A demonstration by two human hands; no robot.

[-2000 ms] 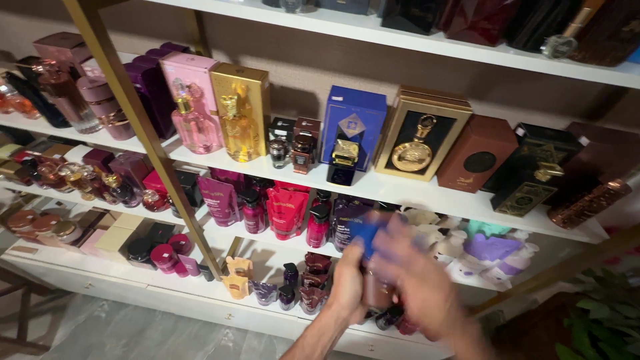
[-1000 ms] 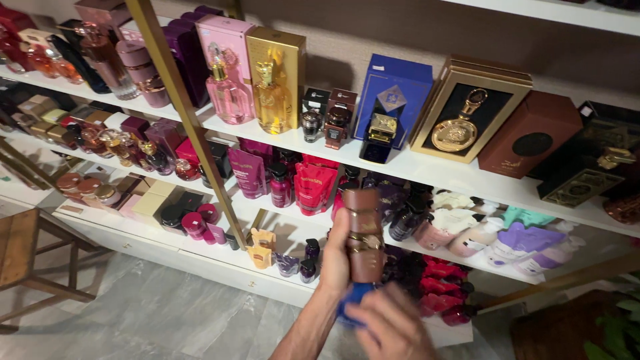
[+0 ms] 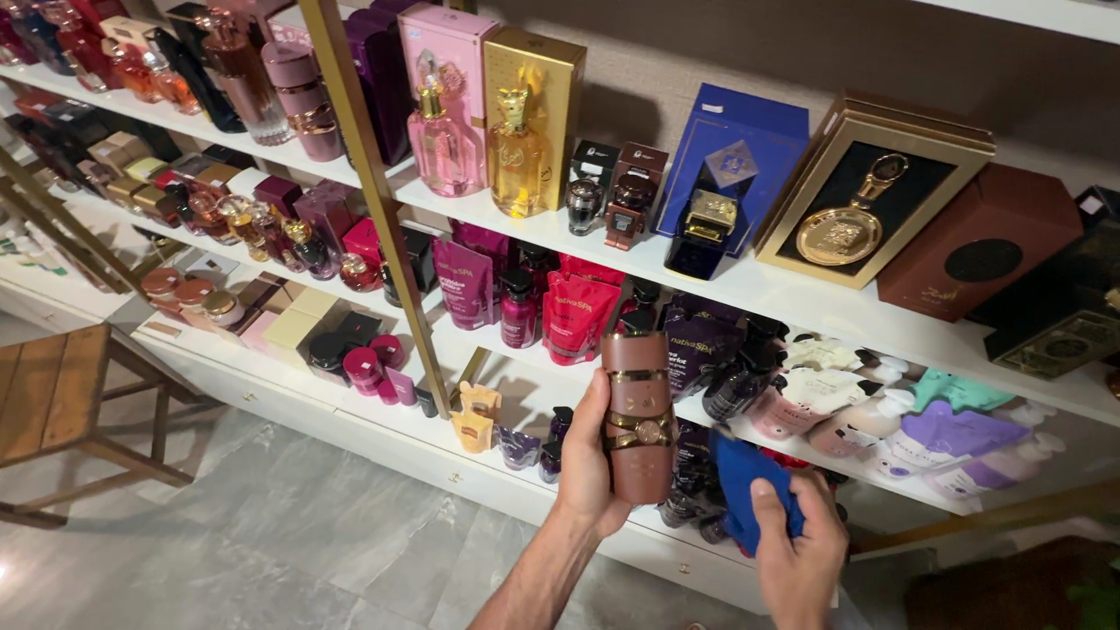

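My left hand [image 3: 588, 468] holds a brown perfume bottle [image 3: 641, 477] with gold bands, nearly upright, its front turned to the camera. To its right, my right hand [image 3: 801, 542] pinches a blue cloth [image 3: 754, 490], apart from the bottle. Both hands are in front of the lower shelves. Above them on the upper shelf stand a dark bottle with a gold cap [image 3: 707, 229], a blue box [image 3: 744, 131] and a gold-framed box [image 3: 875, 188]. A brown box [image 3: 976, 241] leans right of these.
A gold metal post [image 3: 372, 175] divides the white shelves [image 3: 542, 241]. Red pouches [image 3: 579, 317] and dark pump bottles stand close behind the left hand. Purple and white pouches [image 3: 941, 437] lie at the right. A wooden stool [image 3: 52, 394] stands on the grey floor at left.
The blue cloth was against the bottle's lower end one second ago; now it is apart from it, to the right. My right hand has moved right with the cloth.
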